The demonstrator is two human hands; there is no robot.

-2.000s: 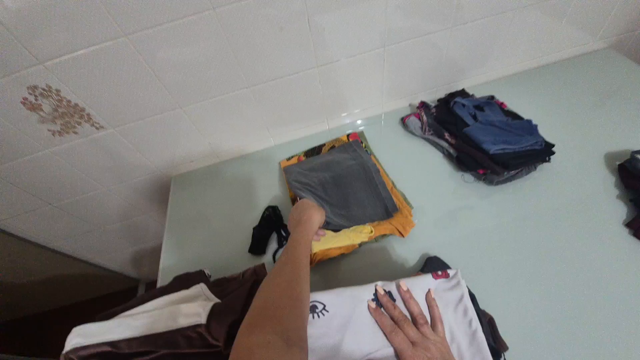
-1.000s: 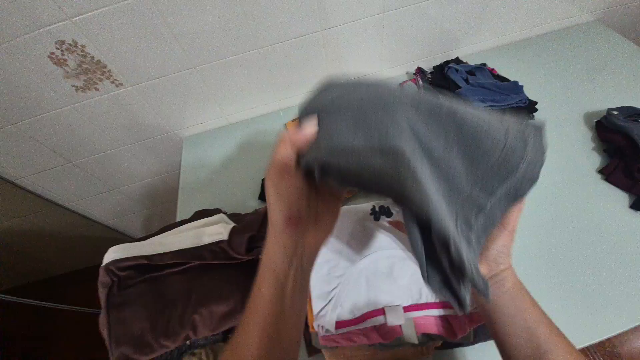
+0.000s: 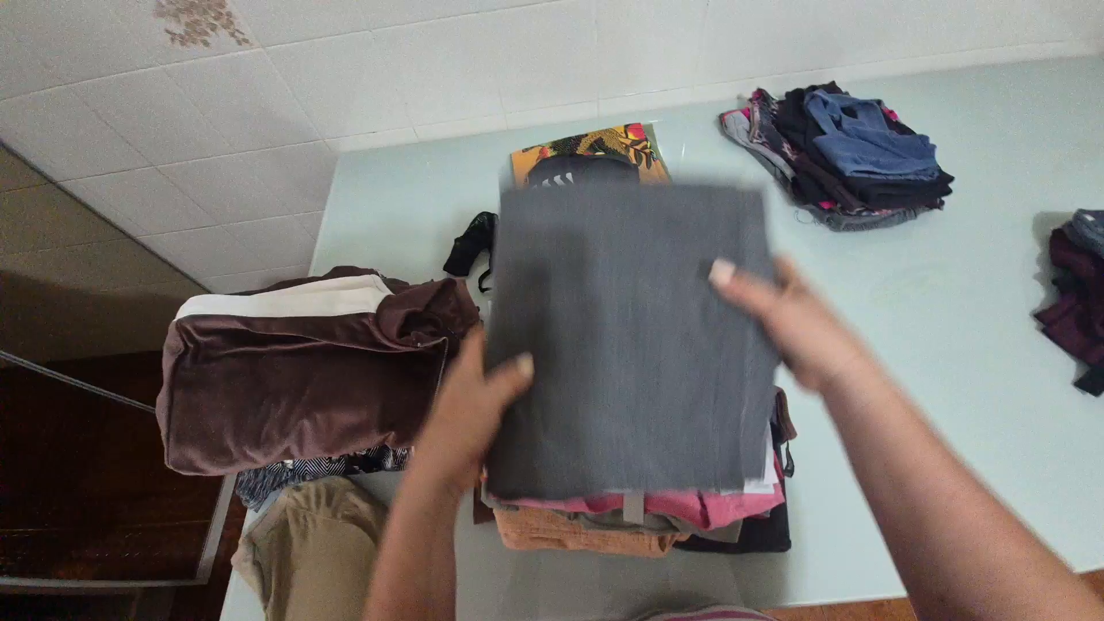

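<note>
A dark grey folded garment is held flat between my two hands, slightly blurred. My left hand grips its left edge, thumb on top; my right hand grips the right edge the same way. Below it is a stack of folded clothes, with a pink garment and an orange one showing at the near side. Behind, a yellow patterned garment lies with a black piece on it. The grey cloth hides most of both stacks.
Left of the stack lie a folded brown velvety garment with a white band and an olive garment. A small black item is near the yellow pile. A blue-topped pile and a dark purple pile lie right on the glass-like table.
The grey garment was on the yellow pile; my hands have lifted it, and its loose, hanging shape is now a flat rectangle above the near stack. A black piece now shows on the yellow pile.
</note>
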